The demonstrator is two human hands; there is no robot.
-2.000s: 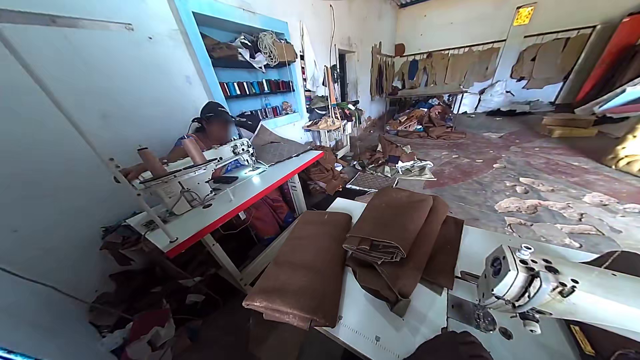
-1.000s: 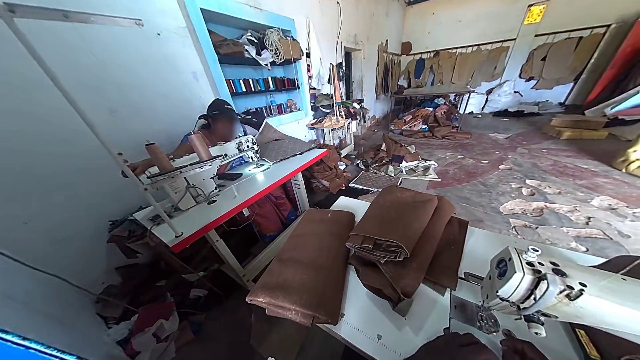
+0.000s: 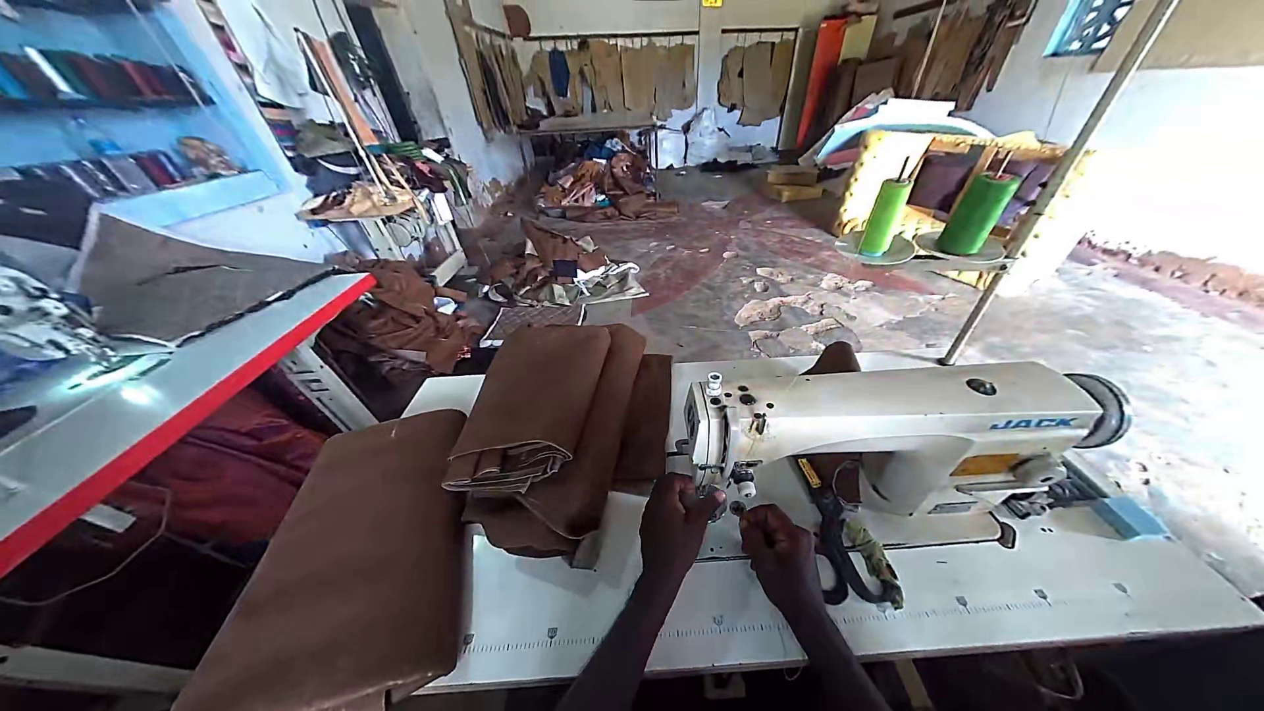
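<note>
A white Jack industrial sewing machine [image 3: 889,395] stands on a white table [image 3: 839,617] with a printed ruler scale. My left hand [image 3: 678,523] is at the left of its needle area, fingers bent around or against a small round metal part. Just right of it, my right hand [image 3: 780,553] has its fingertips pinched together below the needle; whether a thread or small part is between them cannot be told. Scissors with black handles [image 3: 839,558] lie right of my right hand, a patterned cloth strip [image 3: 874,563] beside them. Folded brown material [image 3: 538,405] is stacked left of the machine.
A larger folded brown piece [image 3: 346,553] hangs over the table's left end. Farther left is a red-edged sewing table [image 3: 197,395]. Two green thread cones [image 3: 978,212] stand on a rack behind the machine. Brown scraps [image 3: 563,267] lie on the floor.
The view has swung right and down. Both hands are now up at the needle area; earlier, only dark parts of them showed at the bottom edge. The co-worker has left the view.
</note>
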